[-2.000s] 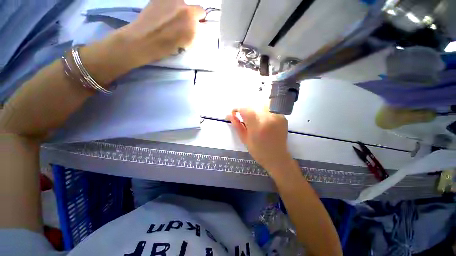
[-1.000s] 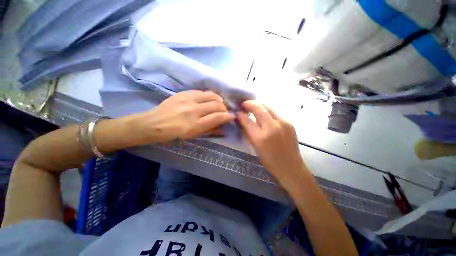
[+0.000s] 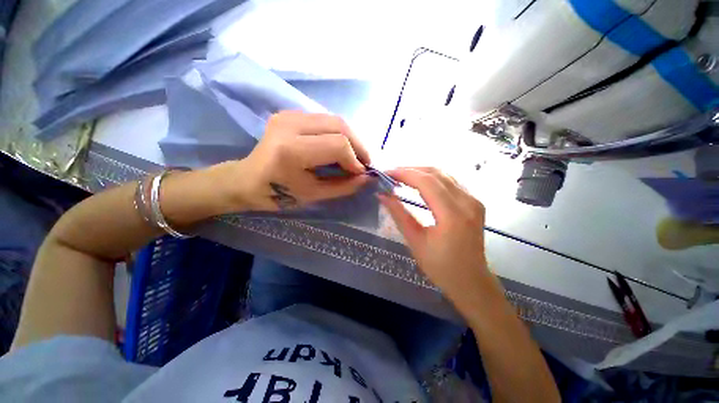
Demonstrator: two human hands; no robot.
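A blue-grey fabric piece [image 3: 217, 102] lies partly folded on the white machine bed, left of the needle area. My left hand [image 3: 311, 161] is closed on its right end, fingers curled, knuckles up. My right hand [image 3: 445, 216] pinches the same folded edge with thumb and fingertips, just right of my left hand. The fingertips of both hands nearly touch. The exact fold between them is small and partly hidden by my fingers. The presser foot area [image 3: 504, 130] stands to the right, apart from the fabric.
A loose pile of blue-grey pieces [image 3: 126, 59] lies at upper left. The white machine head [image 3: 599, 71] fills the upper right, a grey ribbed cylinder [image 3: 540, 181] below it. Red-and-black snips [image 3: 628, 303] and a white strip [image 3: 670, 334] lie at right. A blue crate [image 3: 177, 299] is below the table.
Since the earliest frame the view has shifted and both hands have come together on the fabric. In the last second my left hand has curled and the piece's left part has dropped flatter.
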